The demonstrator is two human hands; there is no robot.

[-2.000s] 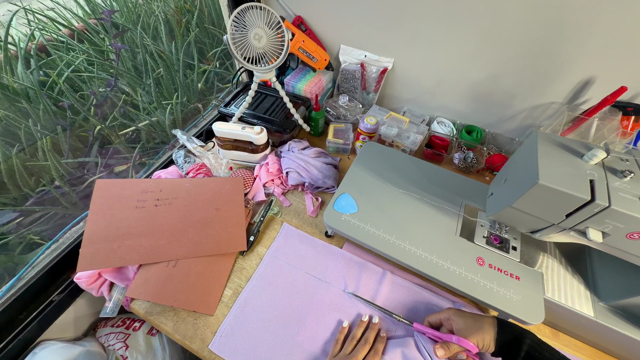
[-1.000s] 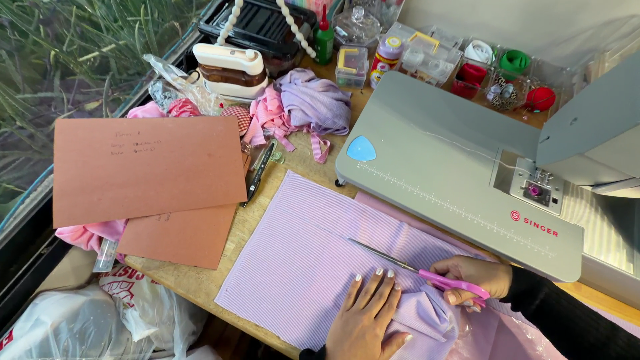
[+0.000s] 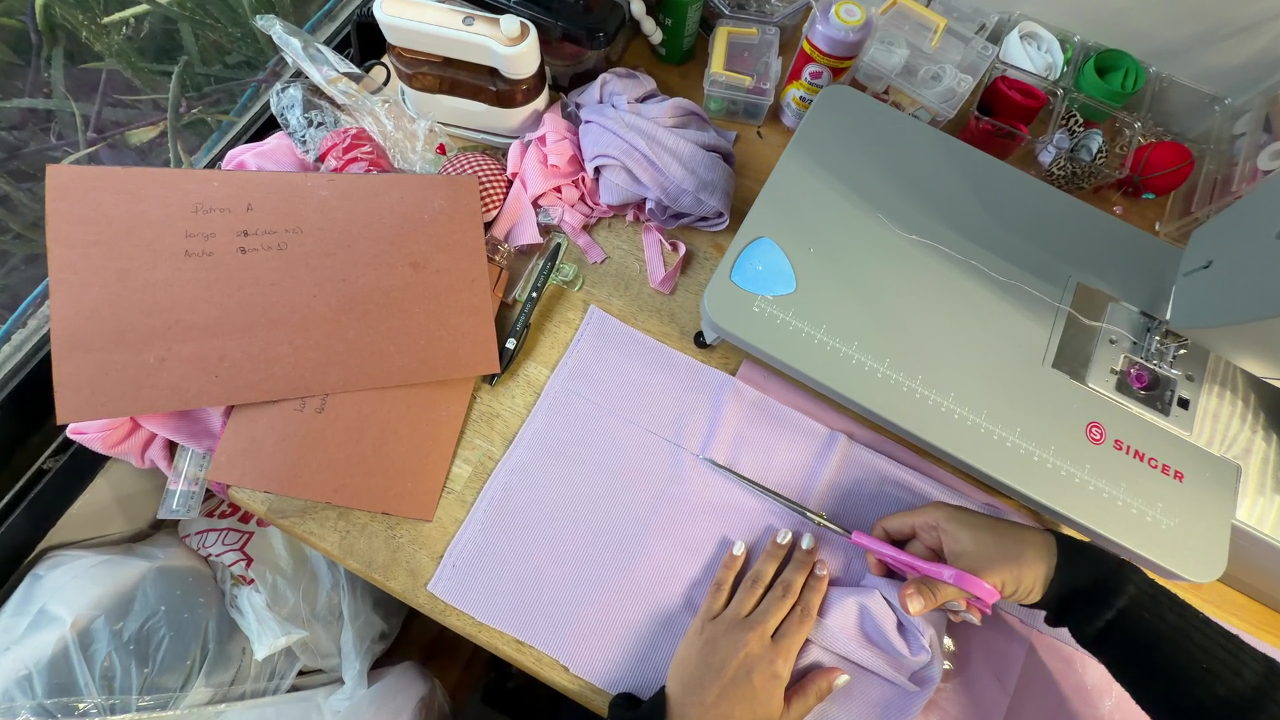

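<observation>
Lilac ribbed fabric (image 3: pixel 590 490) lies on the wooden table, with a thin drawn line running toward the scissors' tip. My left hand (image 3: pixel 755 630) rests on it with fingers spread, pressing it flat below the blades. In my right hand (image 3: pixel 960 560) are pink-handled scissors (image 3: pixel 765 490); the blades look nearly closed and lie along the line, where the fabric is cut behind the tip. Bunched lilac fabric sits between my hands. Pink material (image 3: pixel 1060 665) shows under and beside it at the lower right.
A Singer sewing machine (image 3: pixel 900 300) stands at the right, its flat bed bordering the fabric. Brown card patterns (image 3: pixel 270 290) and a black pen (image 3: pixel 525 310) lie left. Fabric scraps (image 3: pixel 655 150), a glue bottle (image 3: pixel 820 60) and clear boxes of notions (image 3: pixel 1090 120) sit behind. Plastic bags (image 3: pixel 130 620) are below the table edge.
The view has tilted down and come closer. Since the earliest frame, my left hand has come further into view on the fabric. My right hand still holds the scissors.
</observation>
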